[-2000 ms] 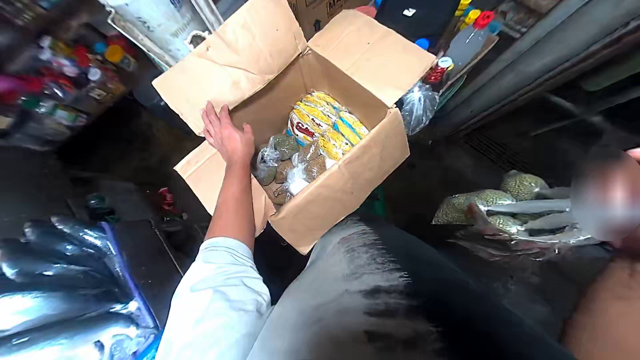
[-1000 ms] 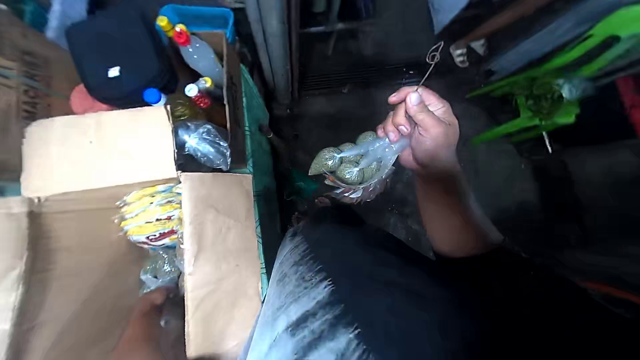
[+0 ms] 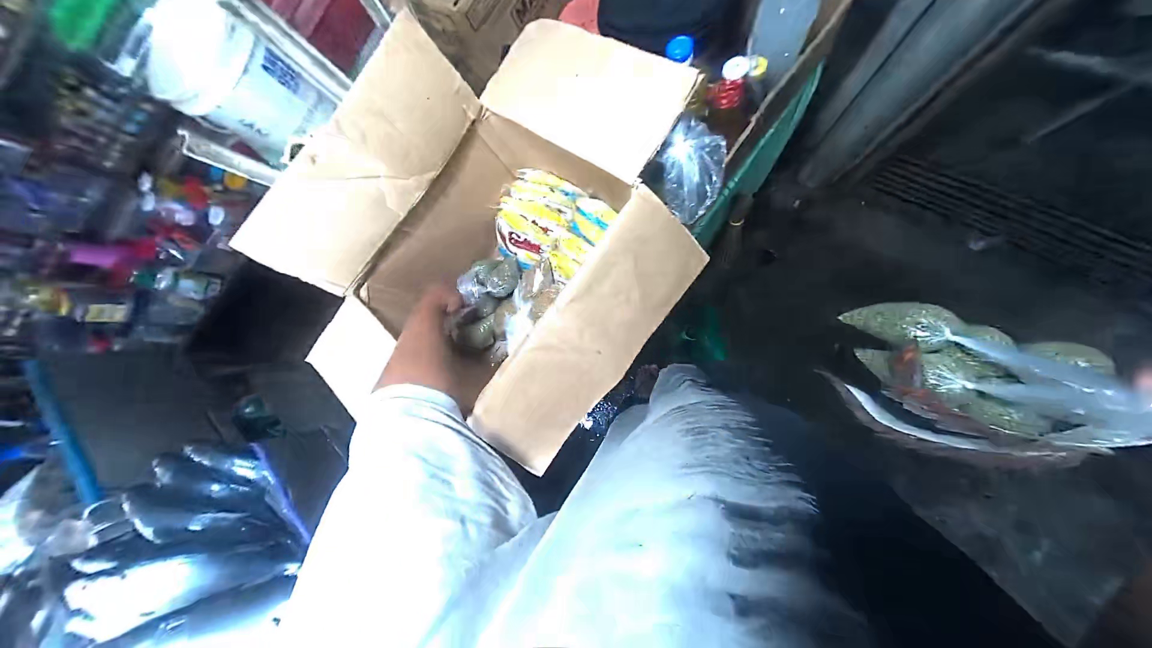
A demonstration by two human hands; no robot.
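Note:
An open cardboard box (image 3: 603,324) stands in front of me, its flaps spread outward. My left hand (image 3: 441,328) reaches down inside it, against small clear plastic bags with greenish contents (image 3: 481,306); its fingers are partly hidden, so its grip cannot be told. Beside these bags lie yellow and white printed packets (image 3: 549,220). At the right edge only a blurred bit of my right hand (image 3: 1141,382) shows, at the twisted necks of a bunch of clear bags filled with greenish grains (image 3: 972,373).
Bottles with coloured caps (image 3: 729,90) and a crumpled clear bag (image 3: 693,166) stand behind the box's right side. A white bucket (image 3: 243,81) is at the upper left. Shiny dark plastic packages (image 3: 189,540) lie at the lower left. A metal post (image 3: 886,90) rises at the upper right.
Two seconds ago my left hand was on the box's left flap; now it is inside the box at the small bags. The view has swung right and back.

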